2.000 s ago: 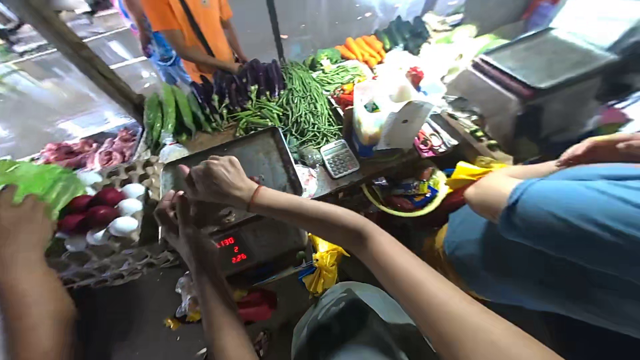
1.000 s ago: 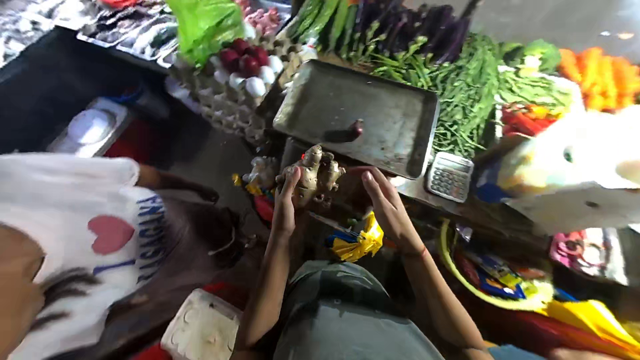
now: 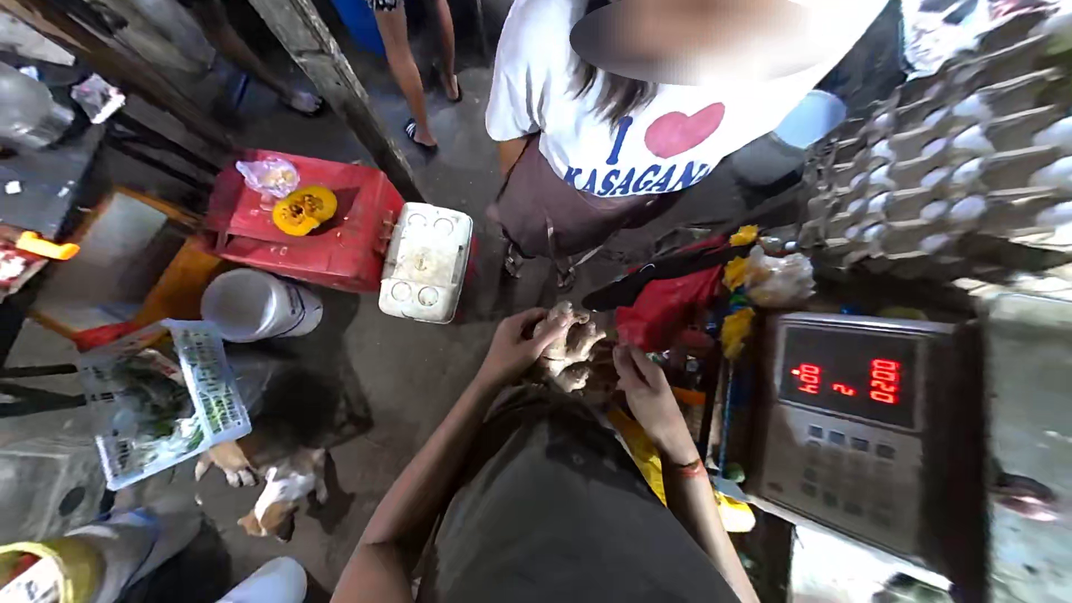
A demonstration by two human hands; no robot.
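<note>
A knobbly piece of ginger root is in my left hand, held in front of my body with the fingers along its left side. My right hand is just right of the ginger, fingers partly extended, near a red plastic bag; whether it holds anything is not clear. To the right stands a digital weighing scale with lit red digits, and its metal pan lies beyond it.
A person in a white shirt stands ahead. Egg trays are at upper right. At left are a red container with cut squash, a white-lidded cooler, a white bucket, a plastic basket and a dog on the floor.
The view has swung far to the left, toward the floor and the person in white. The ginger has stayed by my left hand since a second ago; two seconds ago my hands were over the scale pan.
</note>
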